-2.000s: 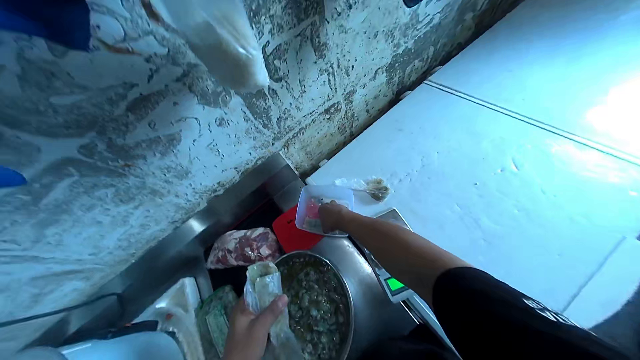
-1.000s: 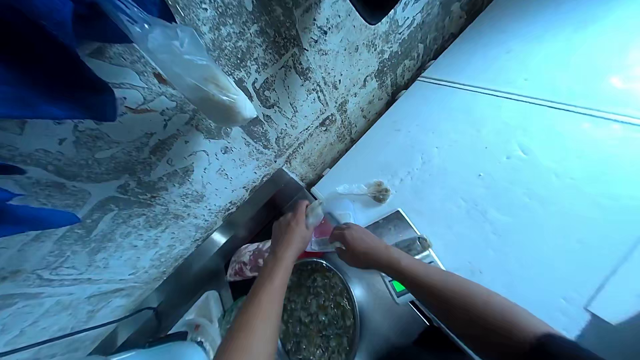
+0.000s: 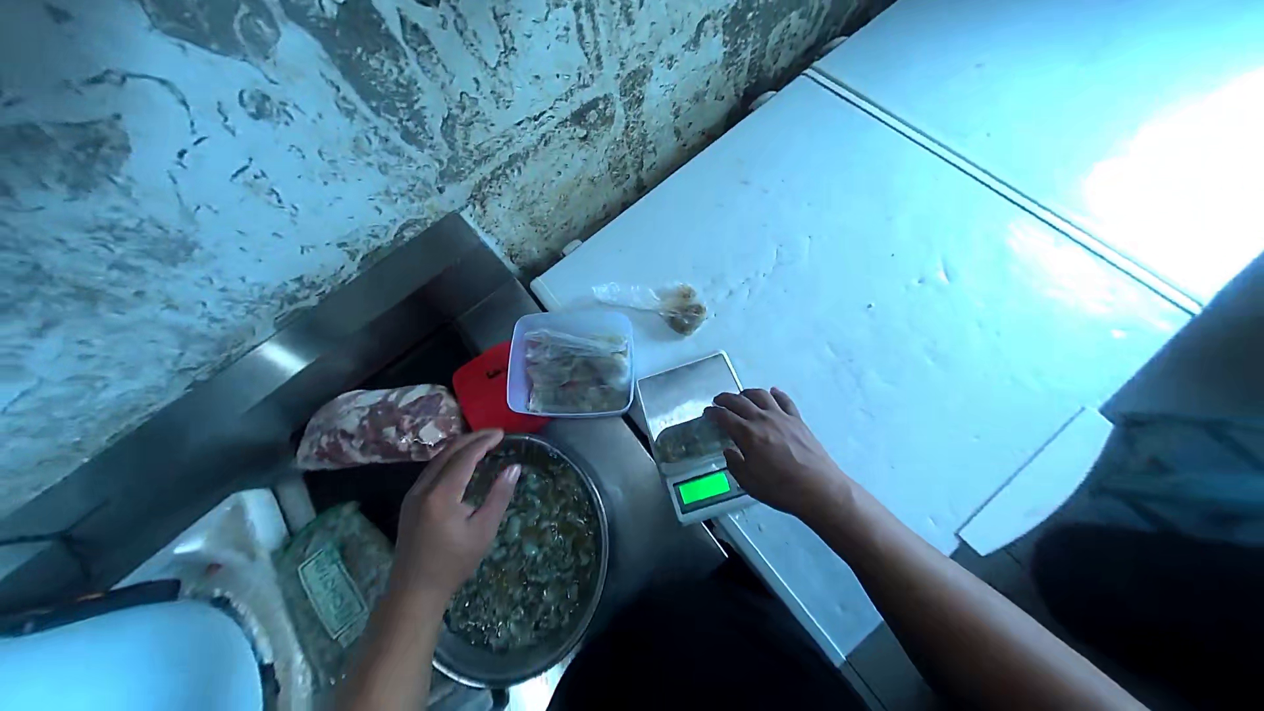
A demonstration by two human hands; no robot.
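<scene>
My left hand (image 3: 456, 509) is over the left rim of a round metal bowl (image 3: 538, 553) of small, wet greyish-green pieces; its fingers are apart and hold nothing visible. My right hand (image 3: 775, 444) reaches onto the steel plate of a digital scale (image 3: 688, 395) with a lit green display. Its fingertips are at a small filled plastic bag (image 3: 688, 441) on that plate; whether they grip it is unclear. A pale plastic container (image 3: 571, 365) holding filled plastic bags stands behind the bowl, partly over a red lid (image 3: 489, 390). A knotted bag with brown contents (image 3: 681, 308) lies behind the scale.
Wrapped red-and-white meat (image 3: 380, 427) lies left of the red lid. A green-labelled plastic package (image 3: 336, 583) is beside the bowl, near a light blue object (image 3: 128, 657) at lower left. A stained wall (image 3: 326, 148) rises behind the steel counter and white lid-like surface (image 3: 889, 296).
My left hand has moved from the pale container to above the metal bowl. My right hand has moved from the container to the scale. The container now shows filled bags inside.
</scene>
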